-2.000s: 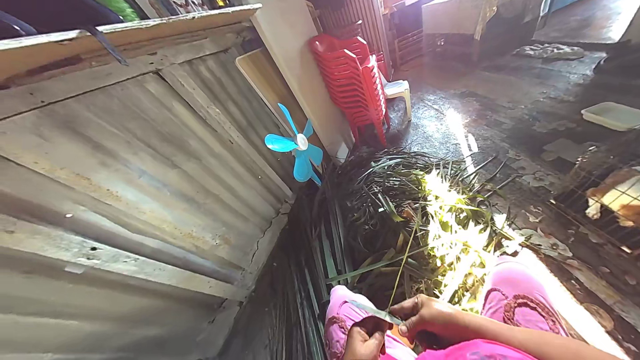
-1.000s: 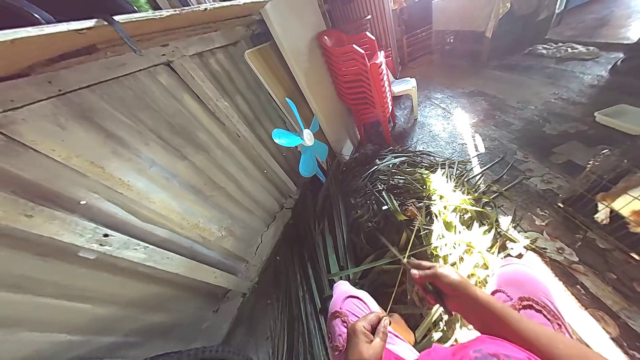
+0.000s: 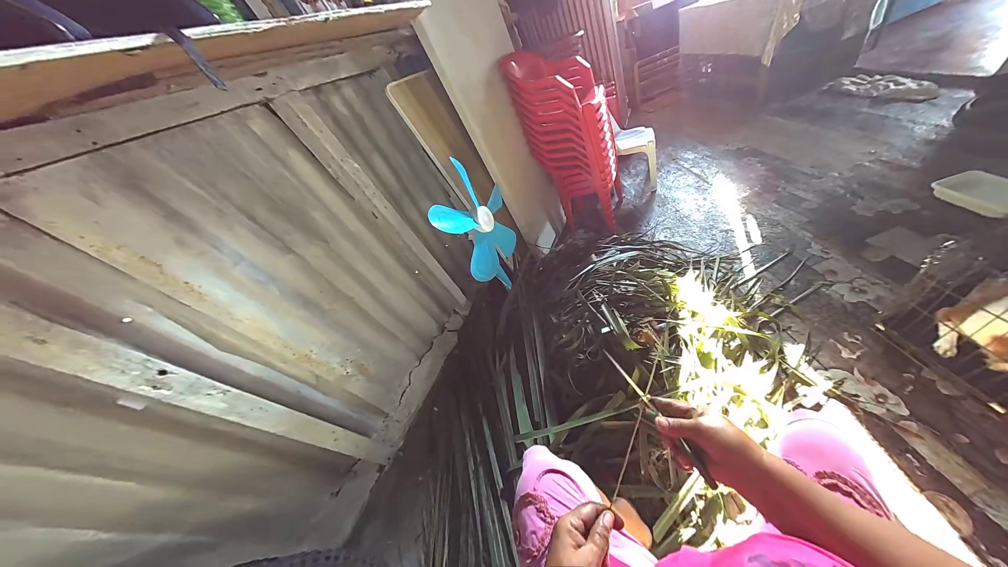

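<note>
My left hand (image 3: 581,534) pinches the lower end of a thin leaf strip (image 3: 628,457) over the pink-clothed left knee. The strip runs up to my right hand (image 3: 697,437), which is closed around a dark-handled knife (image 3: 699,466); its narrow blade seems to point up and left, near the strip. A pile of long green leaves (image 3: 614,291) lies on the floor past both hands, its right side in bright sun. Longer dark leaves (image 3: 465,472) extend along the wall, left of my knees. Part of the knife is hidden by the fingers.
A corrugated metal wall (image 3: 197,236) with wooden framing stands at left. Beside it is a blue-bladed fan (image 3: 483,220). Stacked red plastic chairs (image 3: 563,126) and a white stool (image 3: 636,142) stand further back. At right are a wire cage (image 3: 945,315) with an animal and a pale tray (image 3: 972,193).
Two seconds ago my hands were close together over the knee with a leaf strip. Now they are apart, the right hand farther forward, with the thin strip stretched between them.
</note>
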